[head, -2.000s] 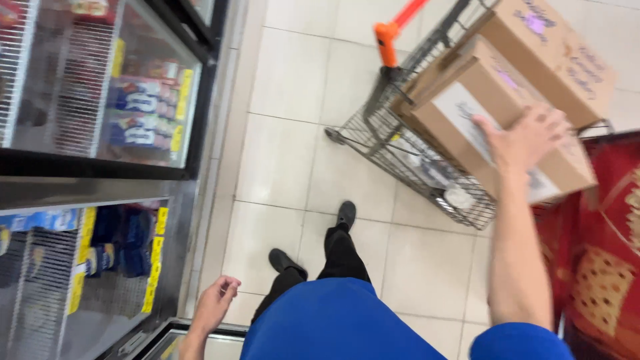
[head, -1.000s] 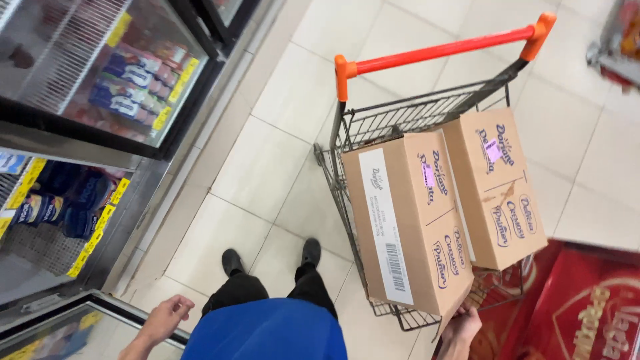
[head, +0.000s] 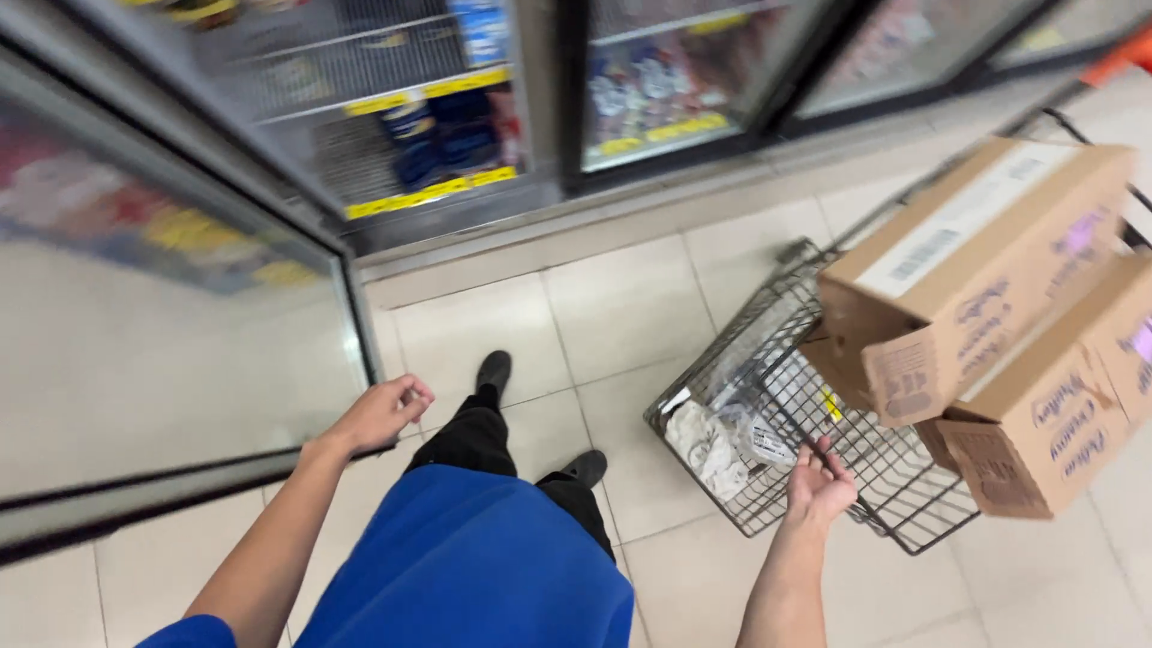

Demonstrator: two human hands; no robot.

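Observation:
My right hand [head: 819,486] has its fingers curled on the rim of a wire shopping cart [head: 900,504] at the right. Two brown cardboard boxes lie tilted in the cart; the nearer-to-freezer box [head: 999,261] has a white printed strip, and the other box [head: 1053,423] rests beside it with an end flap hanging out. Crumpled clear plastic [head: 756,436] and a whitish crumpled item [head: 706,450] lie in the low part of the cart. My left hand [head: 387,414] is empty, fingers loosely bent, next to the edge of an open glass freezer door [head: 180,360].
The open door's cabinet holds wire shelves [head: 360,54] with dark blue packages [head: 441,135] and yellow price strips. Closed glass doors [head: 675,81] continue to the right, with packs behind them. A low ledge [head: 576,216] runs along the cabinets above the tiled floor.
The view has turned strongly toward the freezers. My right hand was on a box two seconds ago, then at the box's lower end, and is now at the cart rim.

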